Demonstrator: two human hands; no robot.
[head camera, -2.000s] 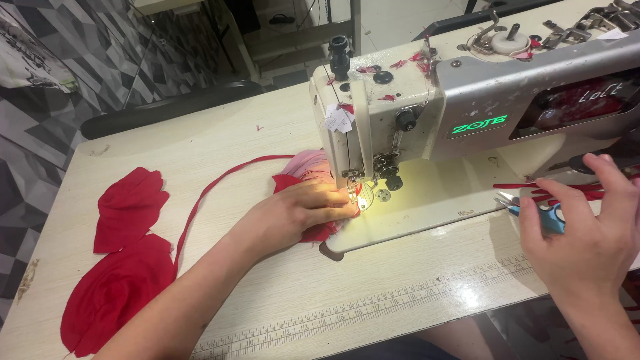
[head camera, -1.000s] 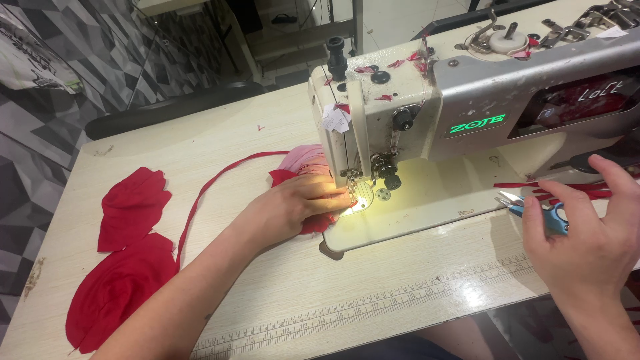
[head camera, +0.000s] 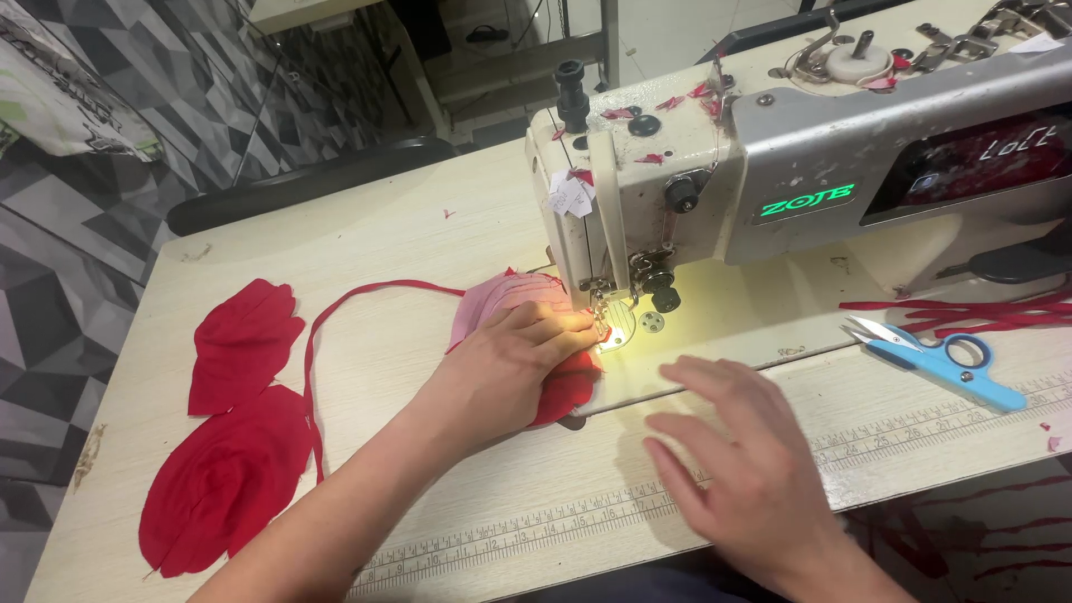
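Observation:
My left hand (head camera: 523, 356) presses down on a pink and red fabric piece (head camera: 502, 289) beside the needle and presser foot (head camera: 601, 314) of the ZOJE sewing machine (head camera: 653, 201). Its fingertips are close to the lit needle plate, and part of the fabric is hidden beneath them. A narrow red fabric strip (head camera: 377, 287) curves leftward from that piece. My right hand (head camera: 724, 444) hovers over the table's front part, fingers apart and holding nothing. Blue-handled thread snips (head camera: 946, 360) lie to its right. Two red fabric pieces, one upper (head camera: 243, 343) and one lower (head camera: 226, 486), rest at the left.
Several red strips (head camera: 997, 314) lie under the machine arm behind the snips. A printed ruler scale (head camera: 519, 540) runs along the table's front. Small red scraps and a white paper tag (head camera: 571, 194) are on the machine head. A dark chair back (head camera: 310, 184) stands behind the table.
My right hand has moved left from the snips and red strips toward the needle area. The snips now lie on the table. My left hand stays on the fabric near the needle.

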